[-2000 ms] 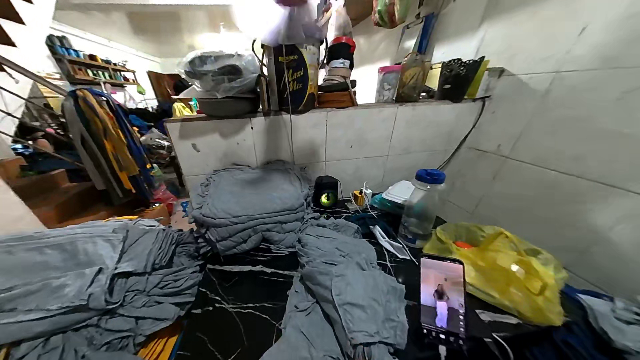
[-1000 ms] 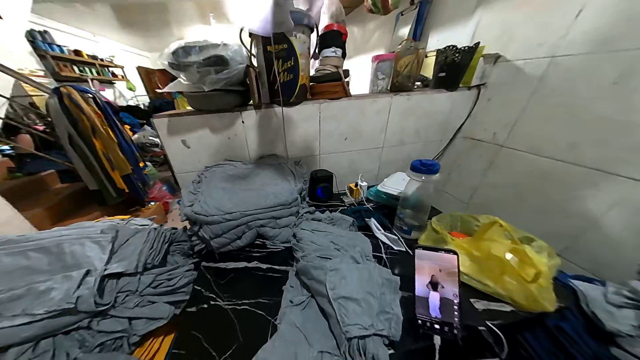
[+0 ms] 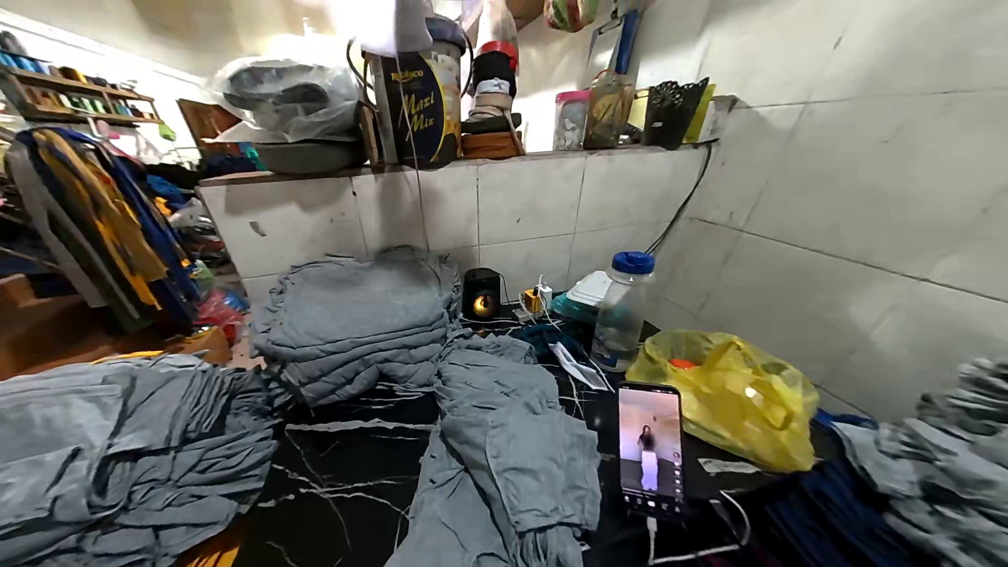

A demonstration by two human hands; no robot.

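Note:
Neither my left hand nor my right hand shows in the head view. A long grey fabric piece (image 3: 512, 441) lies across the middle of the black marbled tabletop (image 3: 346, 488). Behind it to the left sits a stack of folded grey cloth (image 3: 354, 315). More gathered grey fabric (image 3: 134, 449) is heaped at the left edge. Right of the middle piece, a smartphone (image 3: 650, 453) with its screen lit is plugged into a white cable (image 3: 744, 528).
A yellow plastic bag (image 3: 732, 394) and a blue-lidded clear bottle (image 3: 622, 315) stand behind the phone. A small black speaker (image 3: 481, 295) is near the tiled wall. Grey and navy fabric (image 3: 937, 465) lies at right. The ledge (image 3: 543, 156) holds a bucket (image 3: 425, 94) and jars.
The glow on the small speaker has changed from green to blue to orange. The picture on the phone screen has changed. The fabric lies as before.

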